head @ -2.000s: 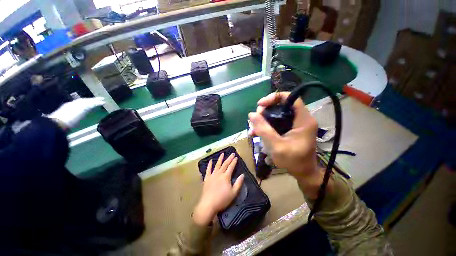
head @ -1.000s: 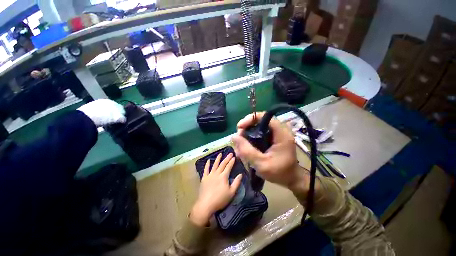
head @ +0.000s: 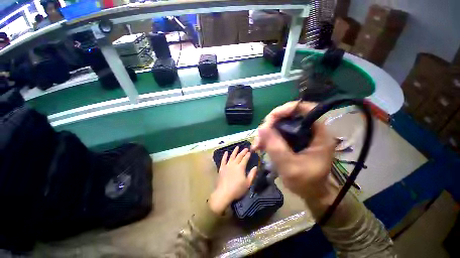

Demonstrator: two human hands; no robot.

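Observation:
A black speaker cabinet (head: 258,202) lies on the tan cardboard bench cover (head: 174,194), its ribbed end towards me. My left hand (head: 233,177) lies flat on its upper part with fingers spread, holding nothing. My right hand (head: 297,151), somewhat blurred, is closed around the black electric screwdriver (head: 293,132) above the cabinet's right side. The screwdriver's thick black cable (head: 370,136) loops over my right wrist. The lower part of the screwdriver is blurred, and I cannot tell whether its tip touches the cabinet.
Another black cabinet (head: 123,184) stands at the left beside a person's dark sleeve (head: 45,166). A cabinet (head: 239,104) sits on the green conveyor (head: 176,123), with several behind. Pliers (head: 344,174) and a crumpled plastic bag (head: 348,143) lie at the right. Cartons (head: 378,33) are stacked behind.
The view has shifted. My right hand has risen with the screwdriver since one second ago. The other person's white-gloved hand and the large cabinet by it have left the conveyor's left part.

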